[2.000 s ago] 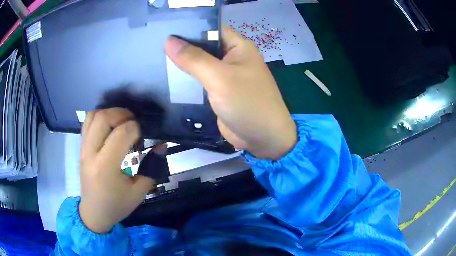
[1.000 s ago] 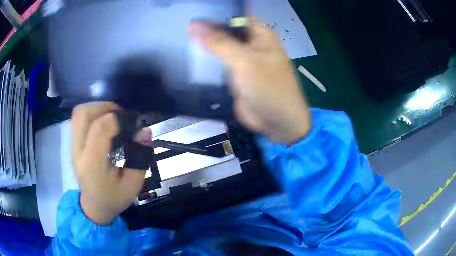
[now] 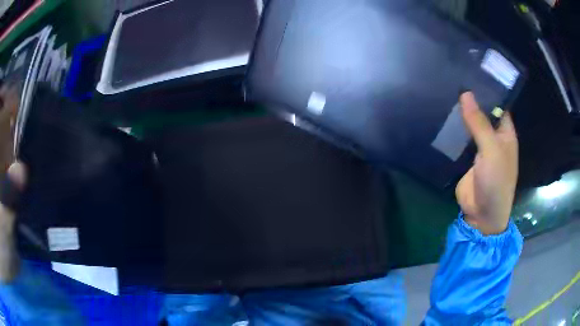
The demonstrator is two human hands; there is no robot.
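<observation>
My right hand (image 3: 488, 169) grips the right end of a back cover (image 3: 362, 63), thumb on its inner face, which shows white labels. The cover is tilted above the bench at upper right. My left hand (image 3: 11, 184) is blurred and cut off by the left edge; its thumb lies on the edge of a dark panel (image 3: 95, 184) with a white label, and its fingers are partly hidden. A plain black foam tray (image 3: 273, 204) lies in front of me. No open tablet shows in it.
A dark panel with a white rim (image 3: 184, 38) lies at the back. A blue bin (image 3: 82, 67) is beside it. White-edged stacked covers (image 3: 38, 57) stand at the left. Dark stacked trays (image 3: 550, 140) are at the right, near the bench edge. A white sheet (image 3: 86, 275) shows at lower left.
The right hand has carried the back cover to the right. The left hand has moved to the far left and now holds a dark panel. The open tablet no longer shows.
</observation>
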